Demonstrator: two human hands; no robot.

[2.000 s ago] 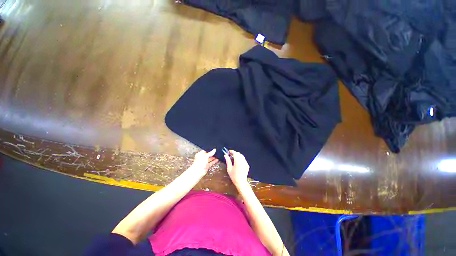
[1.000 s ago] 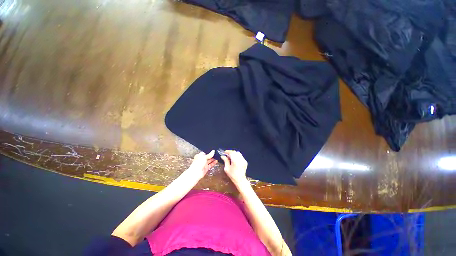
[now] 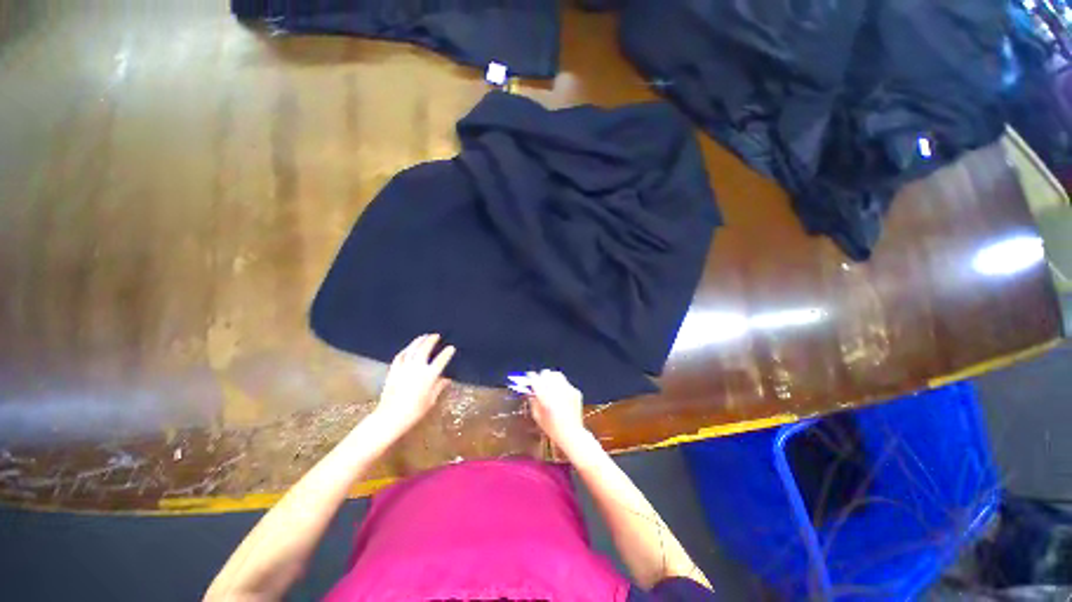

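Note:
A black garment (image 3: 517, 235) lies flat on the left and bunched on the right at the table's front edge. My left hand (image 3: 414, 379) rests at its lower edge with the fingers apart; it does not visibly grip the cloth. My right hand (image 3: 555, 402) is at the same edge further right, closed on small thread snips (image 3: 520, 382). Only their shiny tips show; the rest is hidden in the fingers.
A large dark garment pile (image 3: 811, 94) lies at the back right. Another dark garment (image 3: 411, 26) with a white label (image 3: 496, 74) lies behind. Thread clippings (image 3: 200, 465) lie along the worn table edge (image 3: 270, 494). A blue bin (image 3: 917, 470) stands below right.
The view has turned right, showing the table's right end and more of the bin. My hands have moved apart, and my left fingers have opened and spread.

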